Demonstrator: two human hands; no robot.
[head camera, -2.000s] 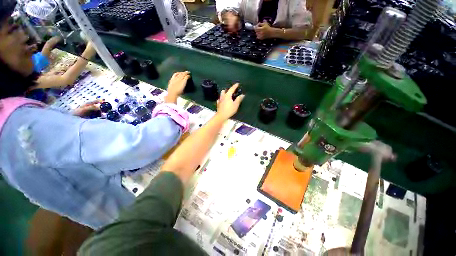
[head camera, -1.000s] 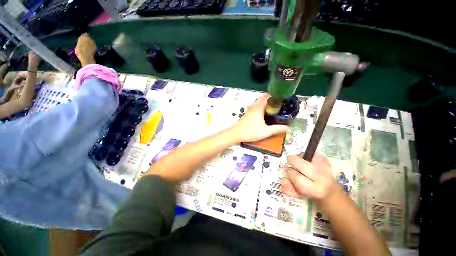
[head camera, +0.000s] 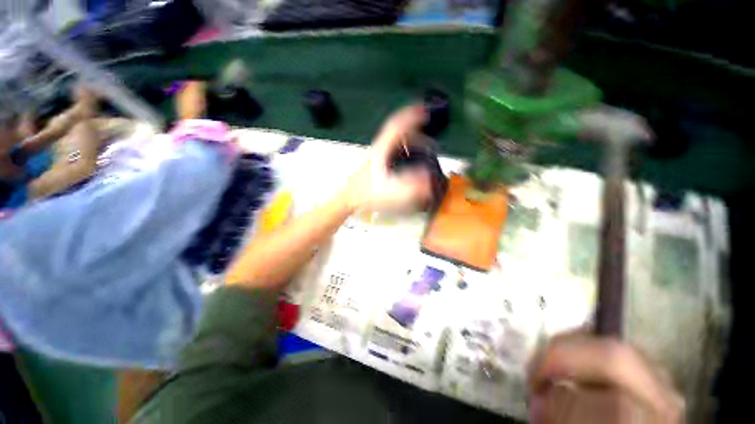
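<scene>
My left hand [head camera: 393,174] is blurred and holds a black lamp housing [head camera: 420,170] just left of the orange base pad [head camera: 468,225]. The pad lies bare under the green press head [head camera: 530,103]. My right hand [head camera: 600,377], blurred at the bottom right, is closed around the lower end of the dark press lever [head camera: 611,257], which hangs down from the head's right side. The lever's end is hidden in the hand.
The green conveyor [head camera: 364,70] runs behind, with black units [head camera: 320,108] on it. A neighbour's blue sleeve [head camera: 124,240] is at the left, beside a dark tray of parts [head camera: 236,211]. Printed newspaper [head camera: 348,290] covers the bench. A yellow piece [head camera: 276,210] lies left of my forearm.
My left hand has moved left off the pad with the black housing. My right hand and the lever's lower end have moved down and right. The view has shifted and blurred.
</scene>
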